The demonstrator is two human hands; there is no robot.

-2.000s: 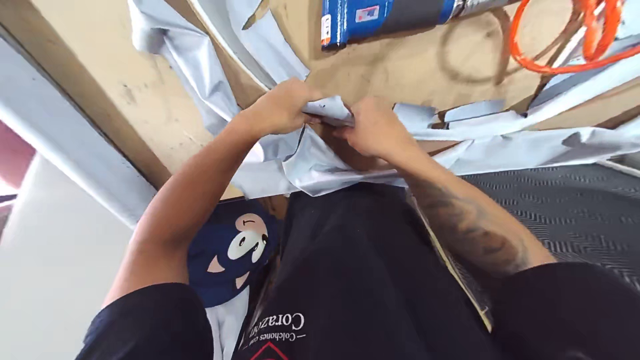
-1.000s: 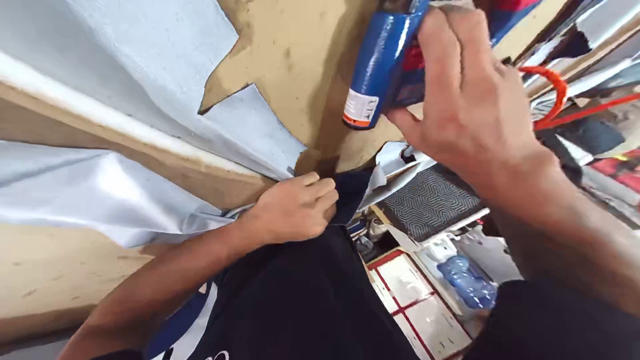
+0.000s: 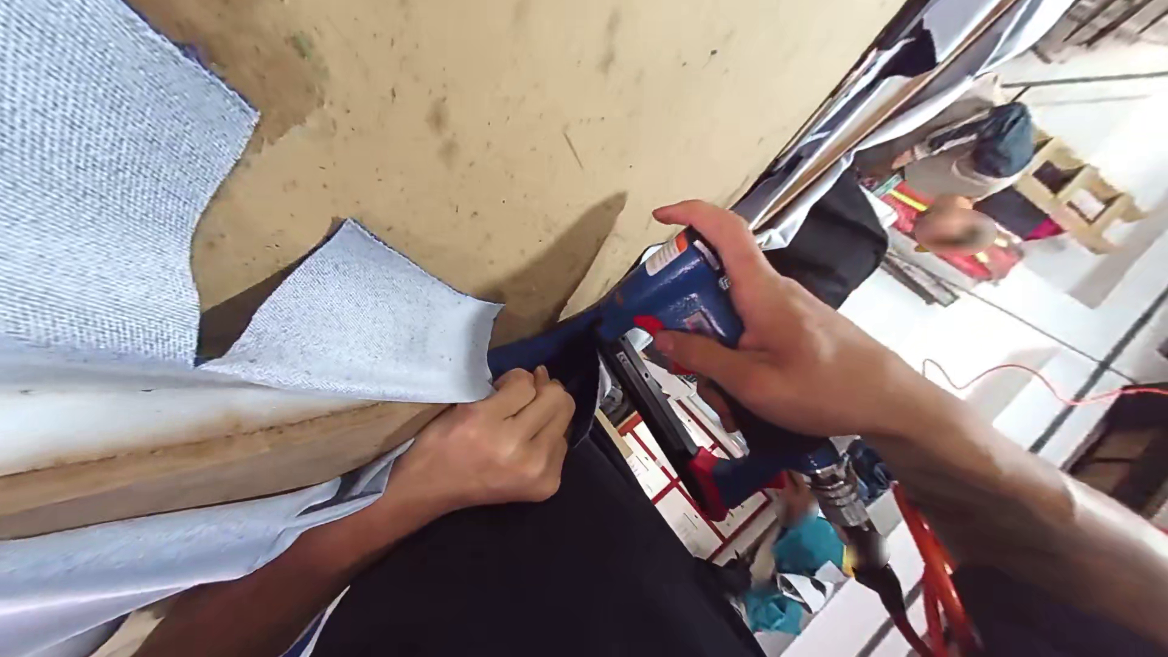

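Observation:
My right hand (image 3: 776,338) grips a blue pneumatic staple gun (image 3: 675,301), whose long narrow nose points left toward the folded fabric. Just below that nose, my left hand (image 3: 511,438) is closed on the edge of grey upholstery fabric (image 3: 365,319) at a wooden frame rail (image 3: 228,456). Whether the nose touches the fabric or the wood is hidden behind the fabric and fingers. The cut fabric flap lies over the rail's edge onto a yellowish board (image 3: 511,119). A hose fitting (image 3: 844,502) hangs from the gun's handle end.
More grey fabric (image 3: 100,192) covers the board at upper left. An orange air hose (image 3: 931,566) runs down at lower right. Another fabric-edged frame (image 3: 867,119) stands upper right. Beyond it, a person (image 3: 958,228) is low near the floor, beside a wooden crate-like piece (image 3: 1077,192).
Two seconds ago both hands held the fabric. My right hand then took the staple gun from the board and has brought it close to my left hand. The view has turned and moved closer.

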